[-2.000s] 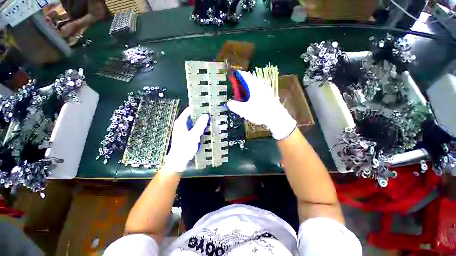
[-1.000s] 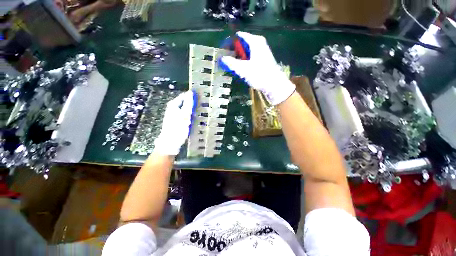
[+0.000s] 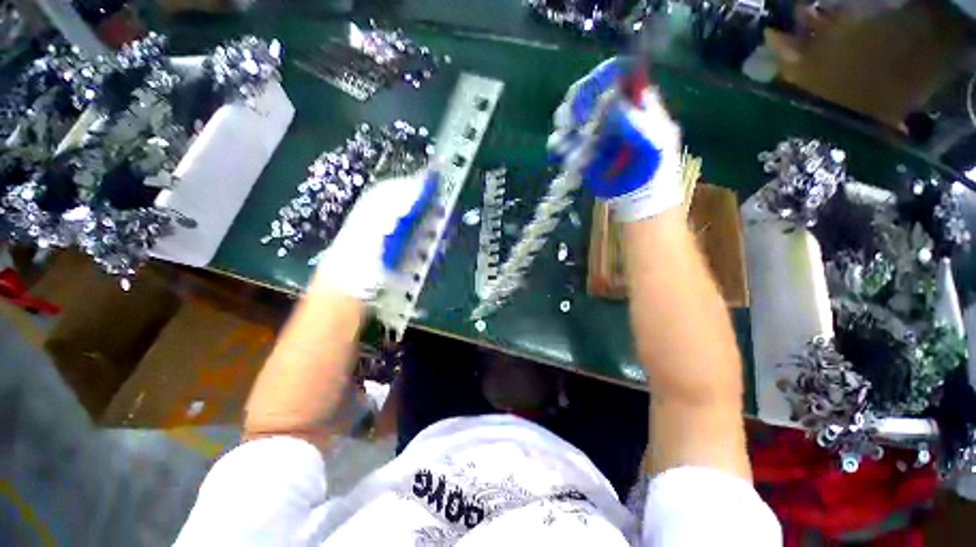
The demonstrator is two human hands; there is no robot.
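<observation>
My left hand (image 3: 387,235), in a white glove with blue palm, grips one long pale board strip (image 3: 468,123) that slants up and right. My right hand (image 3: 621,139), gloved the same and blurred, holds a toothed cut strip (image 3: 540,230) hanging down-left, its lower end close to the green top. The red-handled nippers (image 3: 635,83) show blurred at the top of my right hand. A shorter toothed strip (image 3: 491,230) lies on the green bench top (image 3: 546,340) between my hands. The stacked boards are mostly hidden behind my left hand.
White trays heaped with metallic bunches stand left (image 3: 230,160) and right (image 3: 784,299). An open brown carton (image 3: 715,240) with pale ties sits right of centre. Loose shiny parts (image 3: 332,187) lie left of my left hand. More parts and thin boards lie behind.
The panel held as one wide piece is now apart: a strip stays in my left hand, another is in my right hand, and a short one lies on the bench. The view has turned.
</observation>
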